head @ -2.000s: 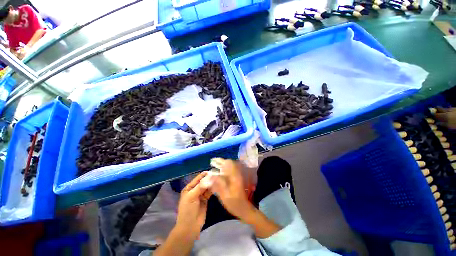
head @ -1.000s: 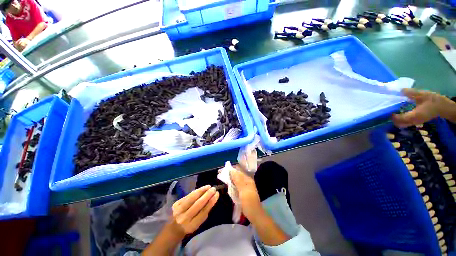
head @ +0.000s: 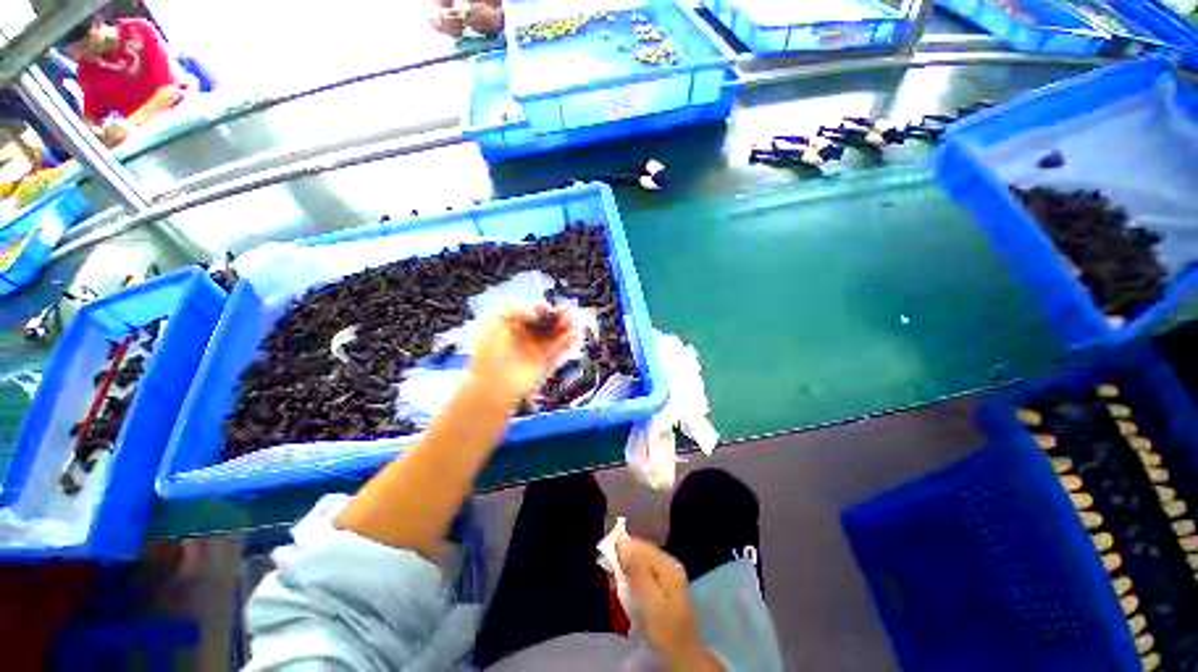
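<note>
The full blue tray (head: 640, 315) is heaped with small dark moulded parts (head: 355, 315), with bare white liner showing among them. My left hand (head: 520, 347) is over this tray's right half, with a dark part at its curled fingers; how many it holds is unclear. My right hand (head: 661, 597) is low over my lap and grips a crumpled white wiping cloth (head: 612, 544). The other blue tray (head: 1005, 243), with white liner and a smaller heap of dark parts, stands at the far right, apart from the full tray.
White cloth (head: 677, 407) hangs at the full tray's right corner. A side tray (head: 184, 355) is at left. Black-and-beige pieces (head: 799, 151) lie on the green belt (head: 788, 302). A blue tray stands behind. A blue crate (head: 972, 565) is below right. A person in red sits far left.
The right-hand tray has moved right, away from the full tray, baring green belt between them. Another person's hand at its rim has gone. My left hand has moved from my lap into the full tray.
</note>
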